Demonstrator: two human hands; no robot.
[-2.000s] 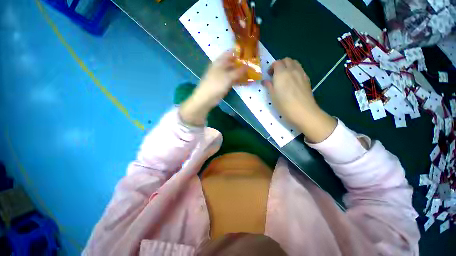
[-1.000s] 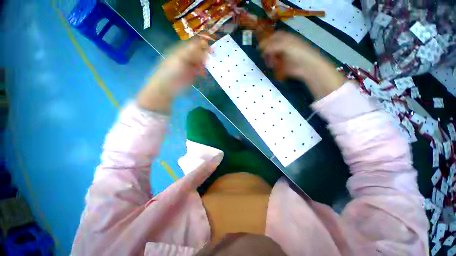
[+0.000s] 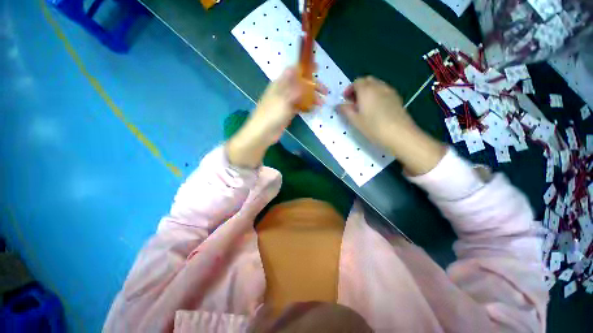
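Note:
My left hand (image 3: 281, 104) holds a bundle of shiny amber strips (image 3: 308, 78) upright over the dotted sheet; red wires run up to the top edge of the view. My right hand (image 3: 374, 107) is just to the right, over the sheet's right edge, with its fingertips pinched near a small, blurred whitish piece; what it holds cannot be told. The white dotted sheet (image 3: 345, 140) lies slantwise under both hands on the dark green bench.
A pile of wired white pieces (image 3: 497, 128) lies at right, with more scattered at far right (image 3: 564, 224). A clear plastic bag (image 3: 530, 29) is at upper right. An amber piece (image 3: 209, 2) is at the top edge. The bench edge (image 3: 195, 55) borders blue floor with a blue stool (image 3: 120, 29).
Since one second ago my hands have come back together over the sheet, and my left hand now holds the amber bundle. The camera view has shifted, so the amber stacks are mostly out of view.

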